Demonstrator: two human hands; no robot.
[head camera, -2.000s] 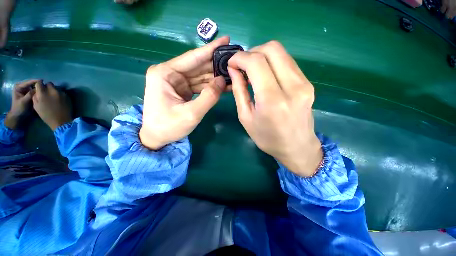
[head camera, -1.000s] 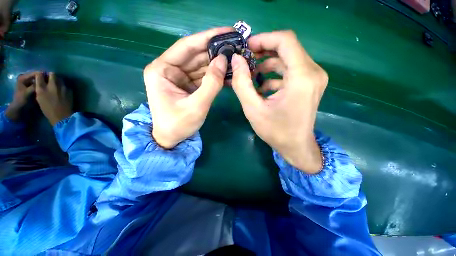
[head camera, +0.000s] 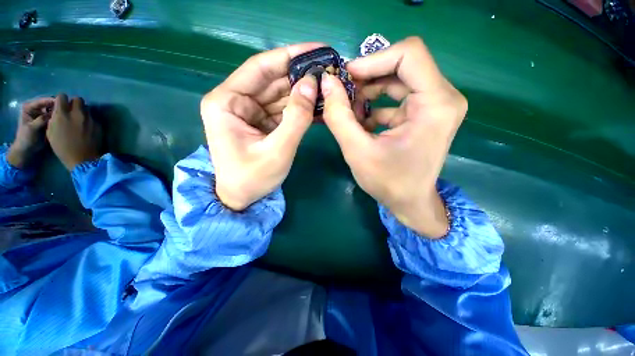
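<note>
A small black rounded-square watch case (head camera: 303, 64) is held above the green belt. My left hand (head camera: 261, 132) holds it from the left, fingers behind and thumb on its face. My right hand (head camera: 397, 128) holds a small dark, finely detailed module (head camera: 345, 82) against the case's right side, thumb beside my left thumb. Both thumbs hide the middle of the case, and I cannot tell how far the module sits in it. A small dark bit shows by my right fingers.
A white and dark square unit (head camera: 374, 45) lies on the green belt (head camera: 459, 62) just beyond my right hand. More small units (head camera: 120, 7) lie far left. Another person's hands (head camera: 63, 132) are at the left. A pink-red tray (head camera: 589, 6) is at the far right corner.
My right hand has turned from fingers over the case's face to gripping the module at its right side. The white square unit has shifted right, and small units have appeared at the far left.
</note>
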